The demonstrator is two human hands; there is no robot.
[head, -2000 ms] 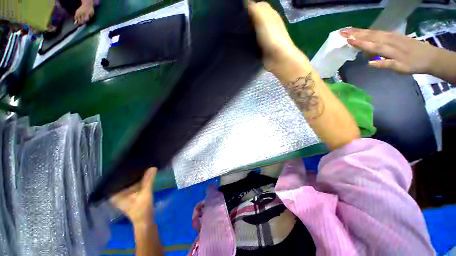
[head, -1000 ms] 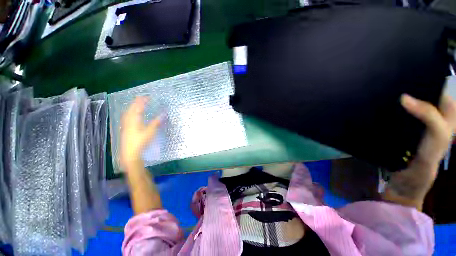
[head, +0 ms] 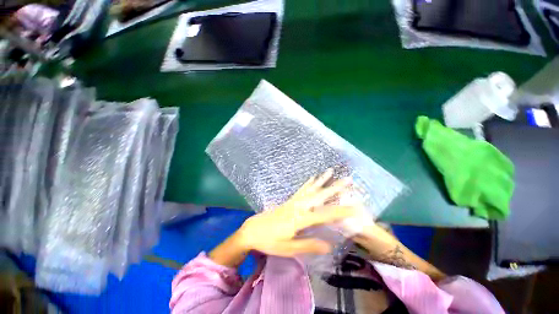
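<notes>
A silvery bubble bag [head: 269, 144] lies slanted on the green worktop in front of me, with a small pale rectangle near its far left corner. Whether anything is inside it is unclear. My left hand [head: 285, 224] is over its near edge, palm down with the fingers spread. My right hand [head: 352, 211] is at the bag's near right part, blurred and partly hidden by my left hand, so its hold cannot be made out. A black panel unit [head: 533, 190] with a white-and-blue label lies at the right, cut off by the picture's edge.
A green cloth [head: 475, 165] lies against the right panel, with a white bottle [head: 481, 101] behind it. A stack of bubble bags [head: 104, 184] stands at left. Other panels lie on bags at the far left [head: 227, 38] and far right [head: 472, 18]. A pink sleeve [head: 37, 18] shows top left.
The large panel my right hand held is no longer in that hand. The bag in front now lies slanted, and both hands have come together at its near edge. The view has shifted.
</notes>
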